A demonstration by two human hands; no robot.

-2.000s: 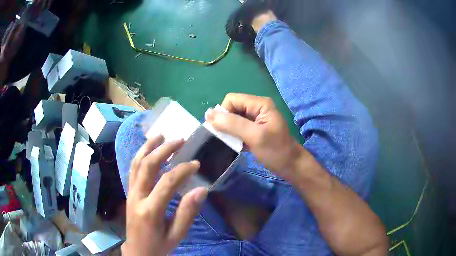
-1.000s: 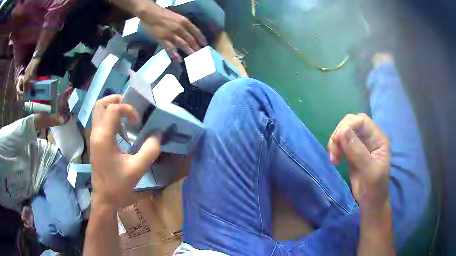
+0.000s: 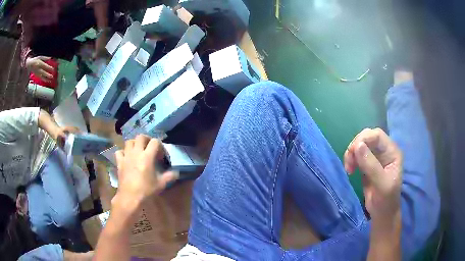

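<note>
My left hand [image 3: 136,171] is at the lower left of the goods, with its fingers curled and its thumb out. It is at the left end of a pale blue-white carton [image 3: 184,157] that lies beside my knee. The hand hides part of that carton, so whether it grips it is unclear. My right hand [image 3: 376,163] is over my other leg, loosely closed with nothing visible in it. Several tall cartons with dark product pictures lean together above my left hand, one of them [image 3: 163,109] nearest. Some have flaps standing out.
Brown corrugated cardboard [image 3: 158,219] with black print lies left of my knee. Another carton [image 3: 232,69] is by my knee. A neighbouring worker in a white top holds a carton [image 3: 89,144] at left. Another person's hand is near a red item [image 3: 45,74]. Green floor [image 3: 326,107] is at right.
The view has swung toward the goods on the left. The open carton was in both hands, then in my left hand alone; that hand is now lower. The other person's hand has left the cartons.
</note>
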